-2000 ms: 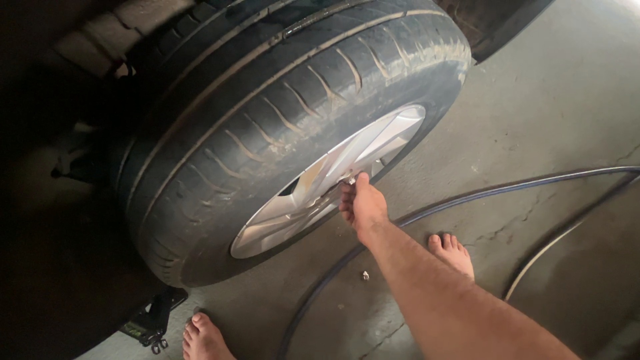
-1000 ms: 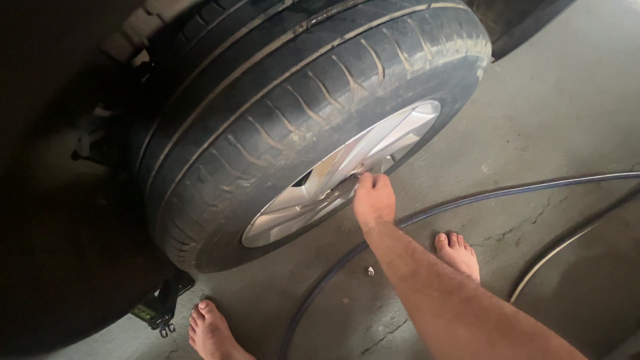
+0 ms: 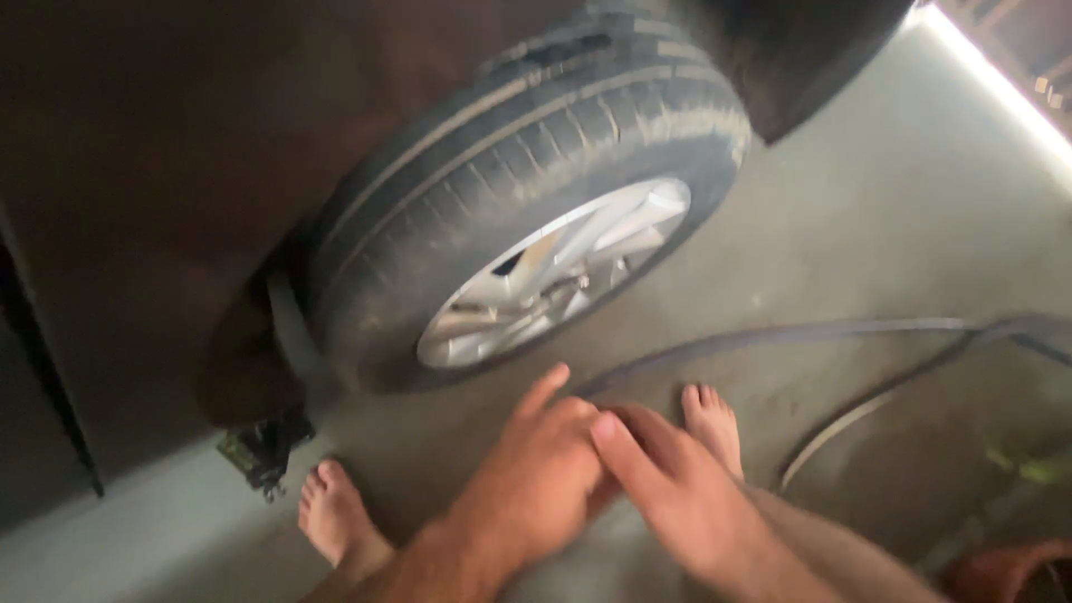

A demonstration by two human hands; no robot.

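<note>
My left hand (image 3: 553,469) and my right hand (image 3: 670,477) meet in front of my body, below the car wheel. Their fingers overlap, and whether anything is between them is hidden. My left hand has one finger stretched out towards the wheel. Neither hand touches the tyre (image 3: 519,167) or the silver alloy rim (image 3: 578,243). The wheel stands tilted in view under the dark car body (image 3: 167,167); a lug bolt or nut (image 3: 584,281) seems to show near the hub, blurred.
A dark hose (image 3: 754,335) curves over the grey floor (image 3: 879,251) at the right. My bare feet stand either side of my hands. What looks like a car jack (image 3: 266,452) sits under the body at lower left. A reddish round-rimmed object (image 3: 1013,569) is at bottom right.
My right hand has left the wheel's hub area and come back towards my body. My left hand has come into view and meets it. The view has shifted.
</note>
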